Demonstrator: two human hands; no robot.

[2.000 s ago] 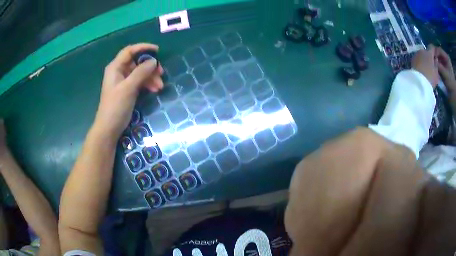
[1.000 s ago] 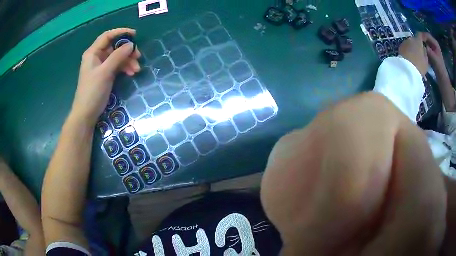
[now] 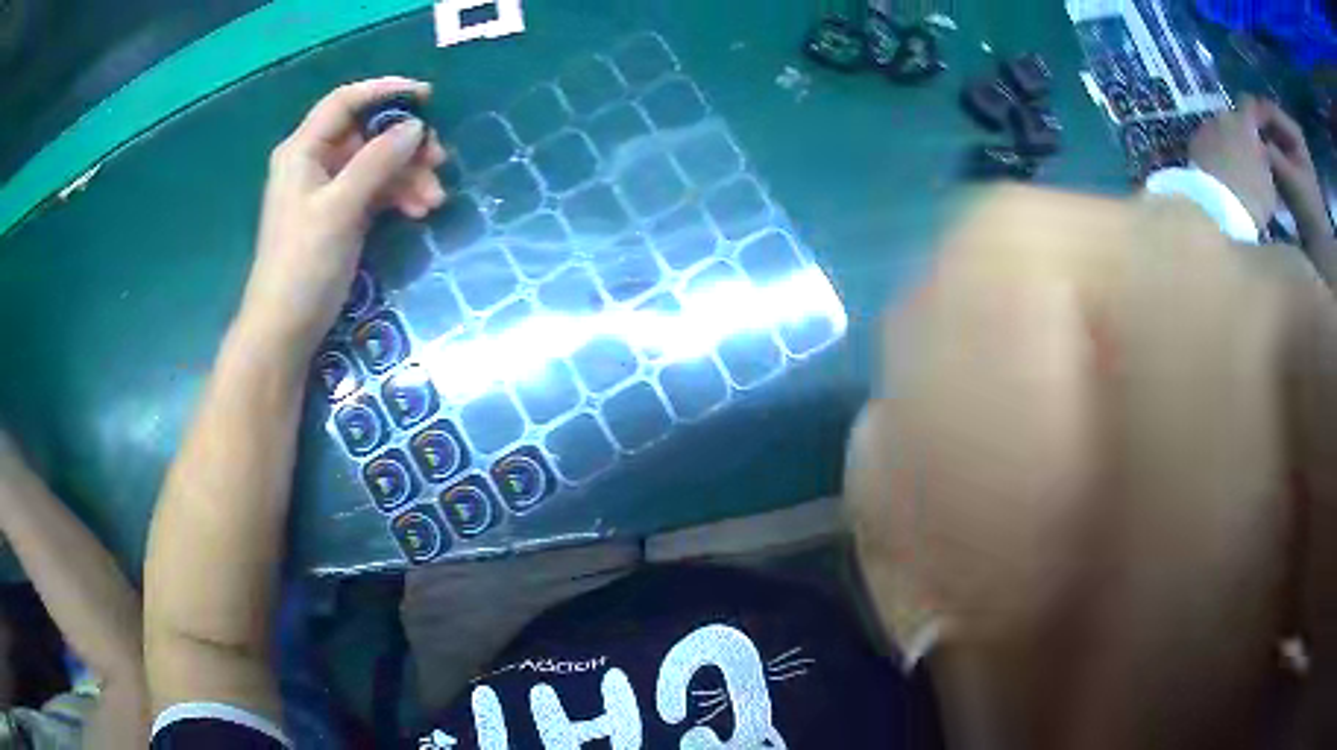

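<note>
My left hand point(image 3: 345, 176) holds a small black watch module point(image 3: 393, 117) between thumb and fingers, above the upper left of the clear sticker sheet. The sticker sheet point(image 3: 616, 330) lies flat, with a bright glare band across it. Black face stickers point(image 3: 436, 454) with coloured rings sit at its lower left corner; the other outlines show no sticker. My right hand point(image 3: 1085, 425) is large and blurred close to the camera at the right; its fingertips and anything in them cannot be made out.
Loose black modules point(image 3: 1012, 110) lie in two clusters at the upper right. A white framed card point(image 3: 480, 18) lies near the green strip point(image 3: 191, 95). At the far right a person's hands point(image 3: 1246, 147) are at a pale sheet point(image 3: 1151, 73). Another person's arm point(image 3: 66, 572) is at the left edge.
The view has shifted a little. My left hand still holds the module in much the same pose over the sheet. My right hand stays close to the camera and is more blurred.
</note>
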